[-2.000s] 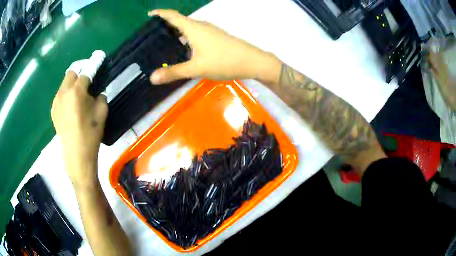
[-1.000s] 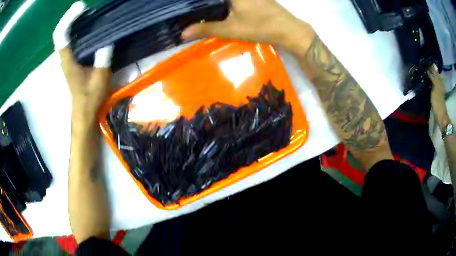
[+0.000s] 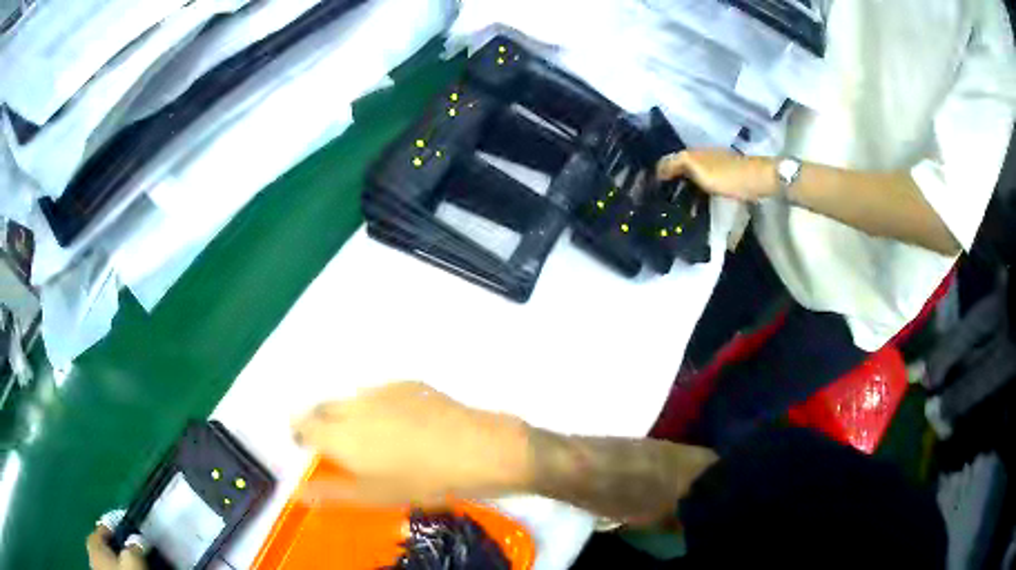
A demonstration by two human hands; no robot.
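Observation:
Black plastic housings [image 3: 247, 467] with yellow dots and a window lie stacked at the lower left. My left hand [image 3: 118, 556], with white finger cots, is cut off by the bottom edge and grips their near left end. My right hand [image 3: 390, 440] is blurred, to the right of these housings and over the far part of the orange tray [image 3: 287, 523]. Whether its fingertips hold anything cannot be told. Small black strips [image 3: 446, 543] lie heaped in the tray, which the bottom edge cuts off.
Fanned stacks of black housings [image 3: 390, 178] lie farther along the white-covered bench [image 3: 368, 323]. Another person's hand [image 3: 713, 173] rests on the right-hand stack. White sheets [image 3: 234, 189] with black parts lie beyond the green strip [image 3: 212, 306]. A red stool [image 3: 863, 401] stands at the right.
The view has swung toward the bench's far right, so tray and housings appear lower. My right hand has let go of the housings; my left hand stays on them.

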